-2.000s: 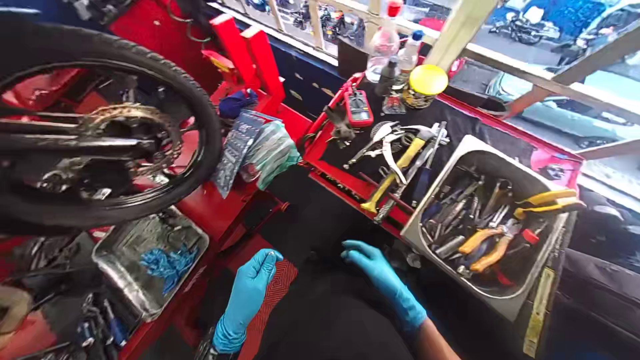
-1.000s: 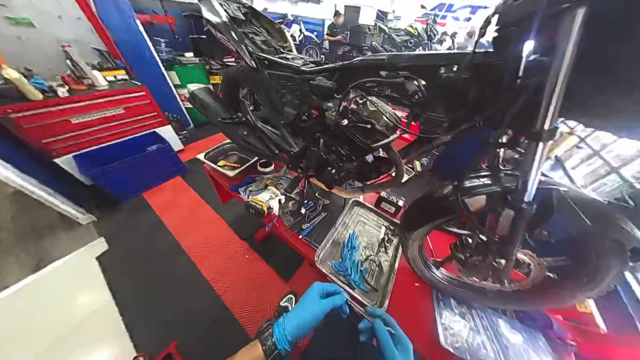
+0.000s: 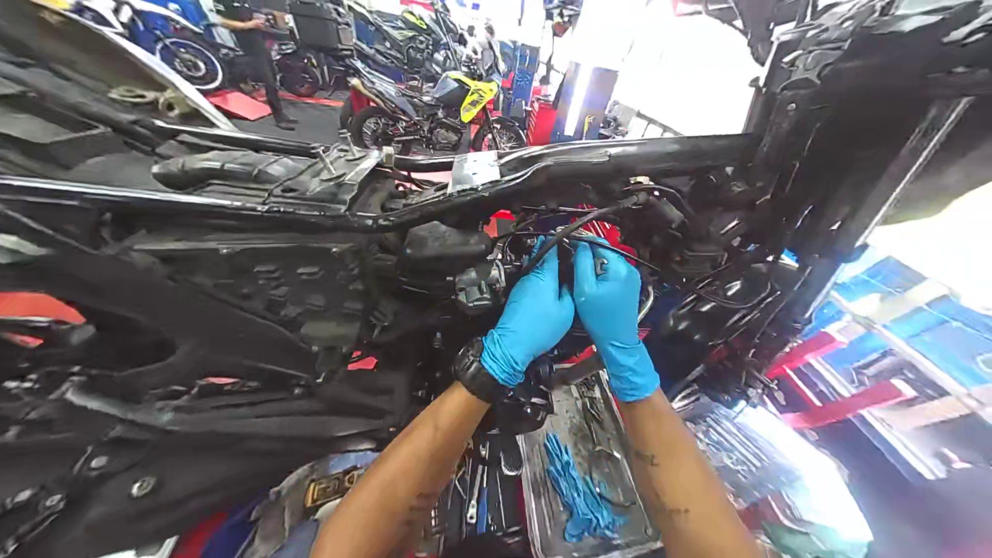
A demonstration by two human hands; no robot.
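Both my hands, in blue disposable gloves, reach in under the black frame tube (image 3: 635, 155) of a partly stripped motorcycle. My left hand (image 3: 539, 310) and my right hand (image 3: 612, 302) are side by side, their fingertips close together among black cables (image 3: 589, 221). What the fingertips pinch is small and partly hidden, so I cannot tell what it is. A small dark part with a notched end shows at my right fingers. Just left of my left hand is a grey metal engine-side part (image 3: 477, 287). A black watch (image 3: 473, 370) is on my left wrist.
Below my arms, a metal tray (image 3: 542, 496) holds crumpled blue gloves (image 3: 581, 496) and small parts. Wrenches (image 3: 477, 496) lie left of it, clear plastic packaging (image 3: 767, 449) right. A person (image 3: 260, 54) stands at the far left near other motorcycles (image 3: 442, 101).
My hands have moved from above the metal tray in among the cables under the motorcycle's frame. The view has swung from the tool bench to the motorcycle.
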